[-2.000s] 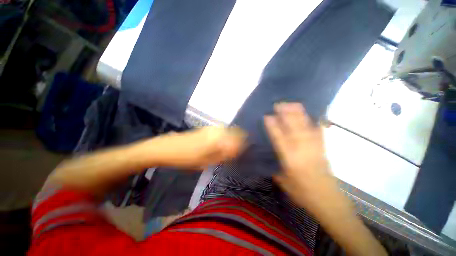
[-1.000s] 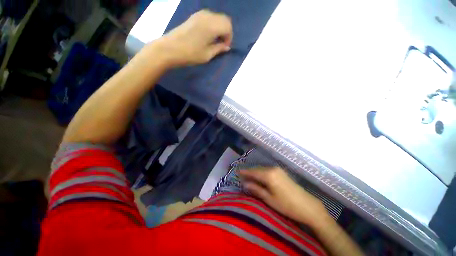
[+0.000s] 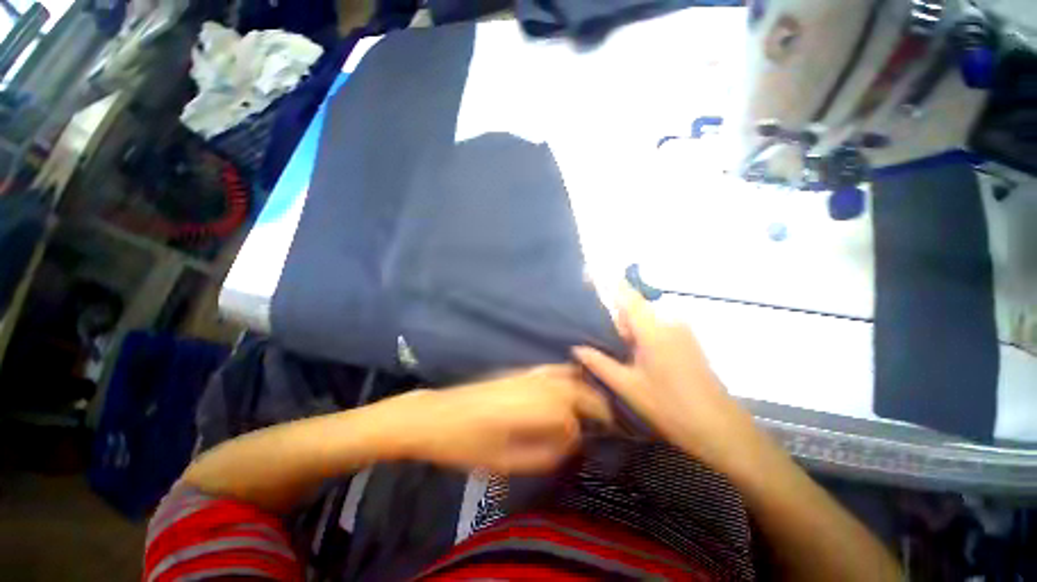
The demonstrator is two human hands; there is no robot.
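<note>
A curved dark grey-navy panel [image 3: 489, 216] with a rounded top lies partly over the left stack of straight panels [image 3: 375, 102]. Its lower end bunches under both hands at the table's front edge. My left hand [image 3: 529, 415] is slightly blurred, with its fingers closed on the cloth edge. My right hand [image 3: 648, 358] pinches the panel's right edge between thumb and fingers. The cloth between the hands is partly hidden by them.
The sewing machine head [image 3: 864, 80] stands at the upper right, with a blue knob [image 3: 846, 202] below it. A dark straight strip [image 3: 932, 296] lies at the right. Dark cloth [image 3: 603, 14] lies at the far edge. White crumpled scrap [image 3: 245, 77] is at the far left.
The curved panel now lies over the left stack. My left hand has come down and right from the stack; my right hand has risen from the lap to the cloth.
</note>
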